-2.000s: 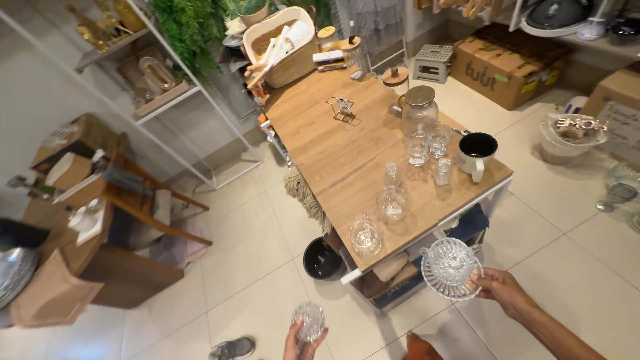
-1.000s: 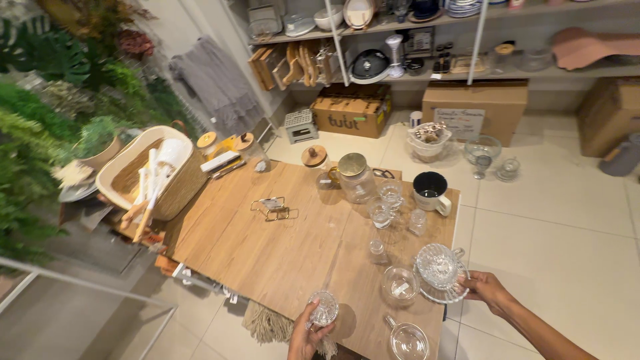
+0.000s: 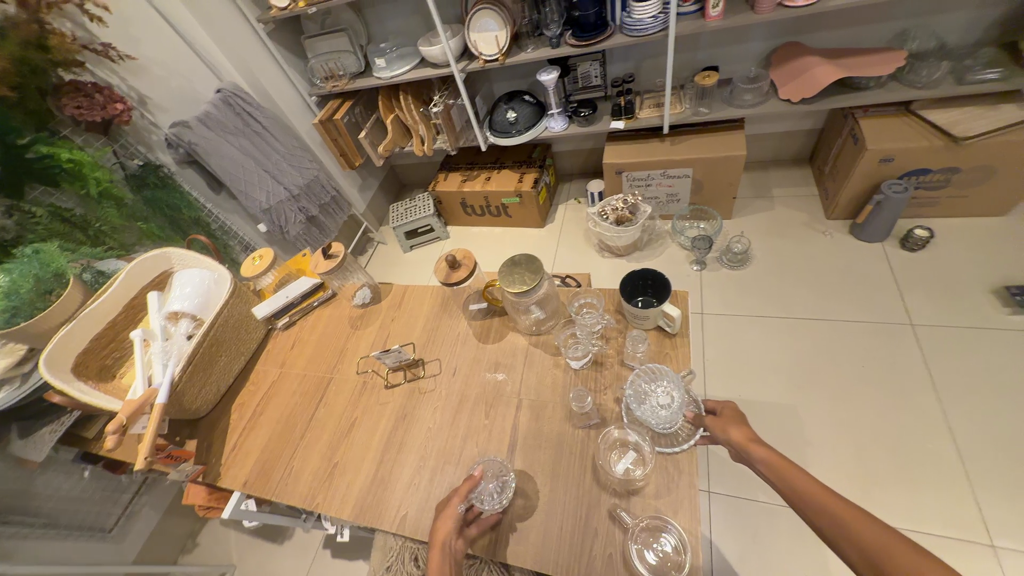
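Observation:
My left hand grips a small cut-glass dish over the near edge of the wooden table. My right hand holds the rim of a ribbed glass saucer at the table's right edge; a ribbed glass cup sits on that saucer. Just nearer stand a clear glass bowl and a glass vessel with a handle. Beyond are small glass bottles, glass cups, a black-lined mug and a lidded glass jar.
A wire stand stands mid-table. At the left are a woven basket of white utensils and a glass jar with a wooden lid. Cardboard boxes, a glass bowl and a grey jug are on the floor below shelves.
The view has swung far toward the shelves. My left hand, with the small glass dish, is now over the table instead of beyond its edge. My right hand keeps hold of the saucer.

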